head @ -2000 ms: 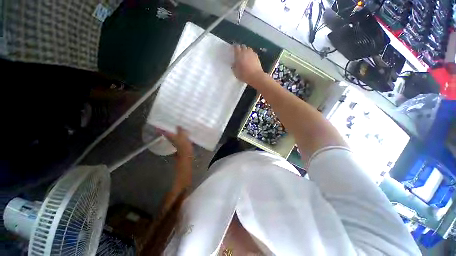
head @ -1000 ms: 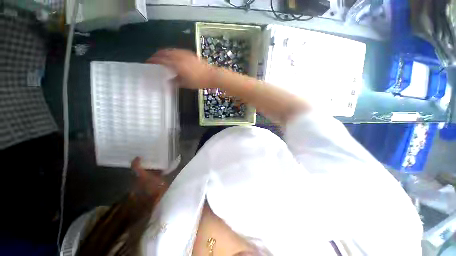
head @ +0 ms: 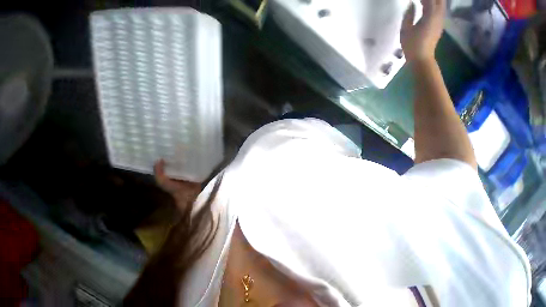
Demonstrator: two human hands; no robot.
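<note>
My left hand (head: pixel 175 184) grips the lower edge of a thick stack of white ridged trays (head: pixel 149 90), held up at the left. Its thumb shows on the front face and the other fingers are hidden. My right hand (head: pixel 424 33) is at the top right, at the far edge of a white tray (head: pixel 344 36) with a few dark parts on it. Its fingertips are cut off or unclear, and I cannot tell if they grip the tray.
The green bench (head: pixel 392 111) runs diagonally under the white tray. A corner of the cream box (head: pixel 258 17) shows at the top. A blue bin (head: pixel 515 159) with a white piece is at the right. A blurred fan (head: pixel 21 90) is at the far left.
The view has turned and shifted. The tray stack is now held by my left hand alone. My right hand has left it and moved right to the white tray with dark parts.
</note>
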